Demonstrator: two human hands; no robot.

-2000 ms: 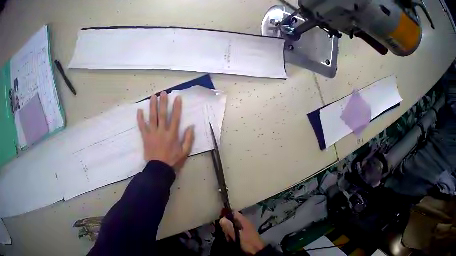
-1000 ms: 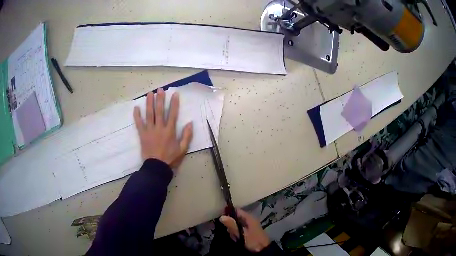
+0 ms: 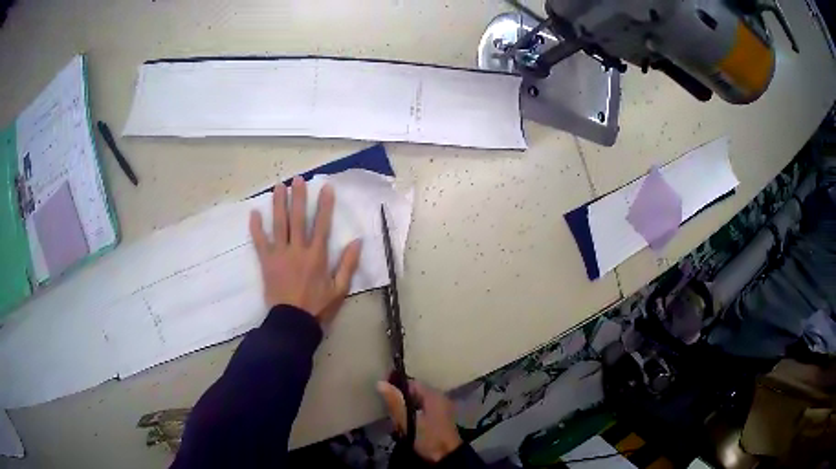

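Observation:
A long white paper marker (image 3: 197, 275) lies on dark navy cloth (image 3: 362, 165), whose corner shows at the marker's upper right. My left hand (image 3: 302, 247) lies flat on the paper with its fingers spread, holding nothing. My right hand (image 3: 423, 421), at the bottom, grips the tailor's shears (image 3: 396, 321) by the handles. The long dark blades point up and away, over the marker's right end. How far the blades are apart is hard to tell. The paper end is slightly raised around the blade tips.
A paper-topped strip (image 3: 321, 103) lies behind. A cutting machine (image 3: 660, 46) stands at the upper right. A small piece with a lilac swatch (image 3: 655, 209) lies right. A green folder (image 3: 103, 197) and pen (image 3: 117, 153) are left, a brassy clamp (image 3: 165, 428) lower left. Fabric scraps lie below the edge.
The shears and my right hand have moved a little left and forward, and the blades stand more upright. The paper at the blades has shifted slightly. My left hand has stayed nearly in place.

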